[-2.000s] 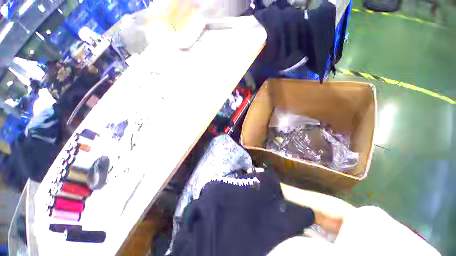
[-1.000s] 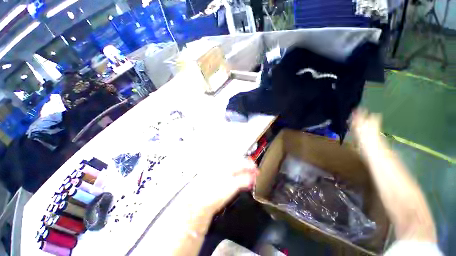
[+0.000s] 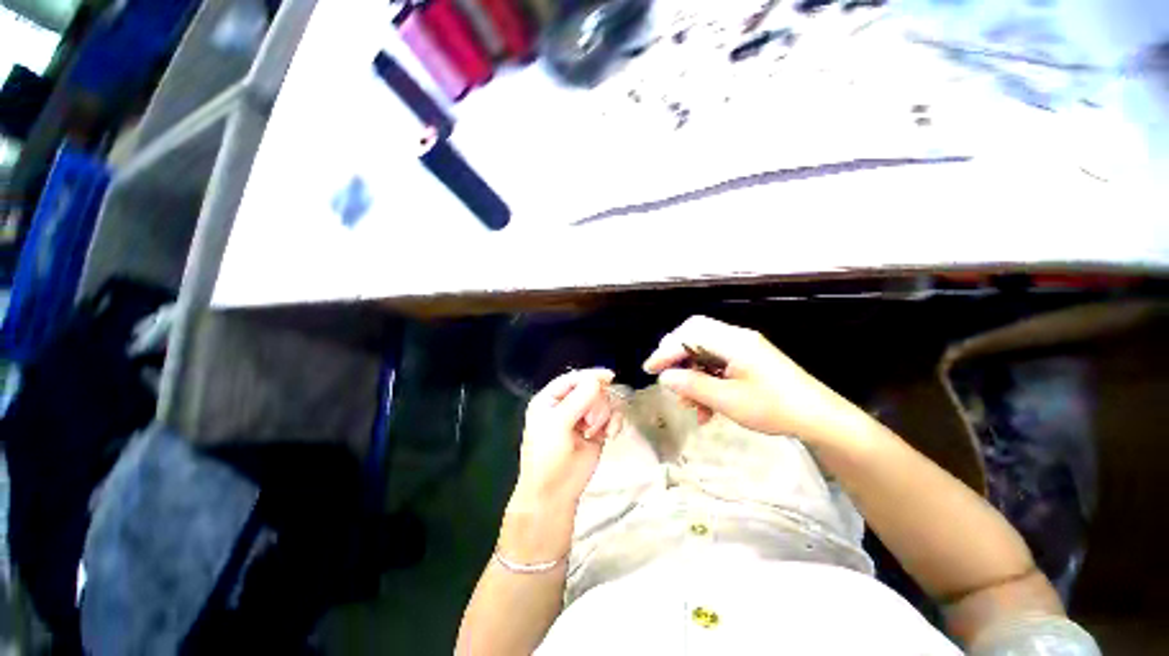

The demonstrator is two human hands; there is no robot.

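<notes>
My left hand (image 3: 573, 417) is over my lap with its thumb and fingertips brought together. A faint thin line shows at these fingertips, too fine to identify. My right hand (image 3: 718, 374) is close beside it, fingers curled around a small dark tool (image 3: 703, 358), possibly thread snips. The fingertips of the two hands are a small gap apart. No garment lies on the lap. A needle cannot be made out.
The white table (image 3: 513, 263) is in front. It bears a black thread cone (image 3: 465, 183), coloured cones (image 3: 449, 45), a curved grey strip (image 3: 782, 174) and scattered small parts. Garments (image 3: 167, 551) hang at left. The cardboard box (image 3: 1128, 423) is at right.
The view has swung left and down to my lap. The black garment has left my lap; one second ago it was at the table's far end. My hands have come back and together.
</notes>
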